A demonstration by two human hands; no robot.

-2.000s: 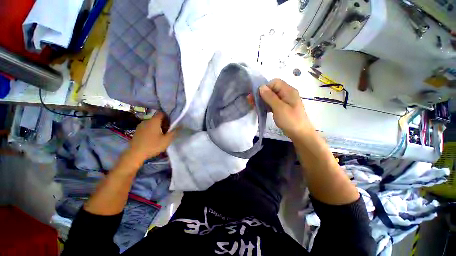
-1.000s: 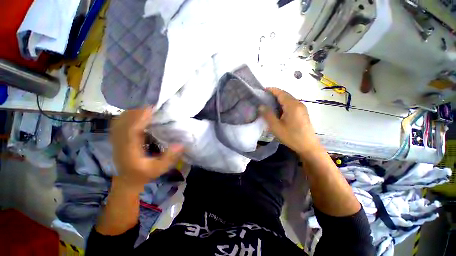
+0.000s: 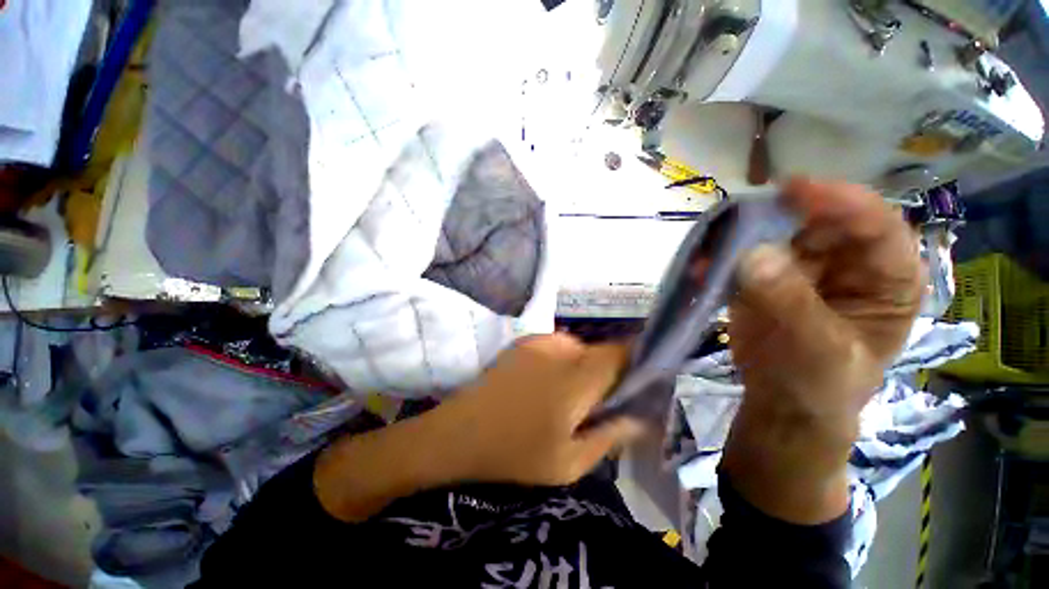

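The grey neckband (image 3: 679, 311) is stretched between my two hands, to the right of the garment and apart from it. My left hand (image 3: 564, 403) grips its lower end. My right hand (image 3: 822, 276), blurred, holds its upper end. The quilted garment (image 3: 368, 253) lies on the table and hangs over its front edge, white with a darker grey part at the left. Its opening shows a grey inside. The yellow thread snips (image 3: 687, 175) with a black cord lie behind the neckband.
The white sewing machine (image 3: 805, 58) stands at the back right. A brown-handled tool (image 3: 759, 147) lies under its arm. A garment bundle (image 3: 909, 403) is at the right, a yellow crate (image 3: 995, 316) at the far right. Grey garments (image 3: 196, 403) lie below the table at left.
The neckband has moved right, away from the garment opening. My left hand has left the garment's left side and now holds the band's lower end. The view has shifted to the right.
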